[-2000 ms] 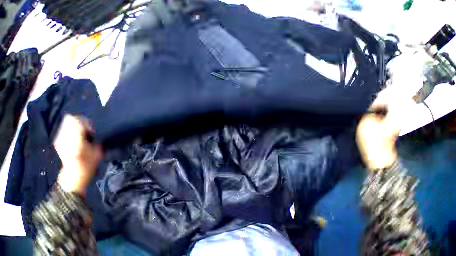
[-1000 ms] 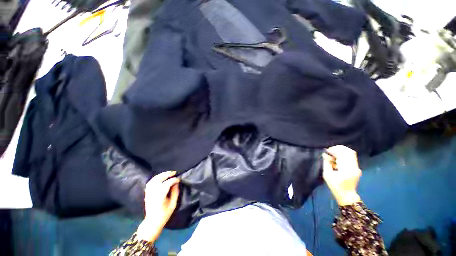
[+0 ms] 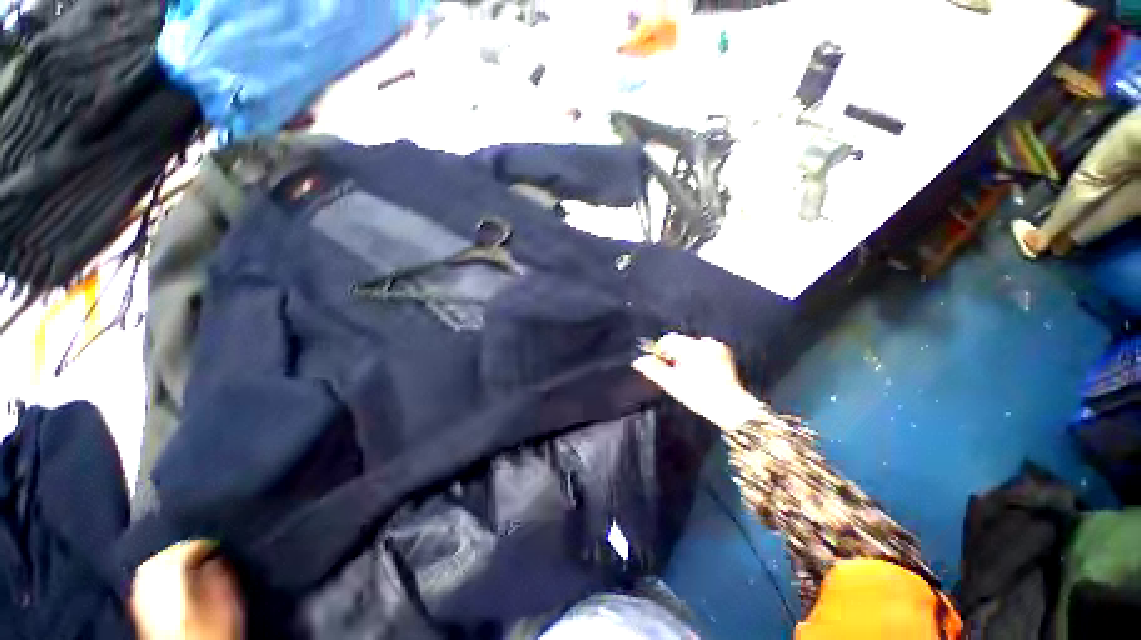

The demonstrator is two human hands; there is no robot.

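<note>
A dark navy wool coat (image 3: 413, 375) lies on the table and hangs over its near edge, with its shiny black lining (image 3: 501, 500) turned towards me. My left hand (image 3: 188, 594) is blurred at the bottom left, at the coat's lower edge; its fingers are hard to make out. My right hand (image 3: 694, 375) pinches the hem near the coat's right side. A small pale thing shows at its fingertips, too small to name. A black hanger (image 3: 438, 263) lies on the coat's upper part. A small white label (image 3: 617, 540) shows on the lining.
A grey-olive coat (image 3: 175, 300) lies beneath. Another navy coat (image 3: 63, 500) is at left. A blue plastic bag (image 3: 275, 50) and dark garments (image 3: 88, 138) are at the upper left. Spare hangers (image 3: 688, 181), a grey pistol-shaped tool (image 3: 816, 175) and a black cylinder (image 3: 820, 73) lie right. A person's leg (image 3: 1095, 188) shows.
The view has turned to the right. The hem edge now lies over more of the lining. My right hand has moved from the lining to the hem; my left hand is lower left.
</note>
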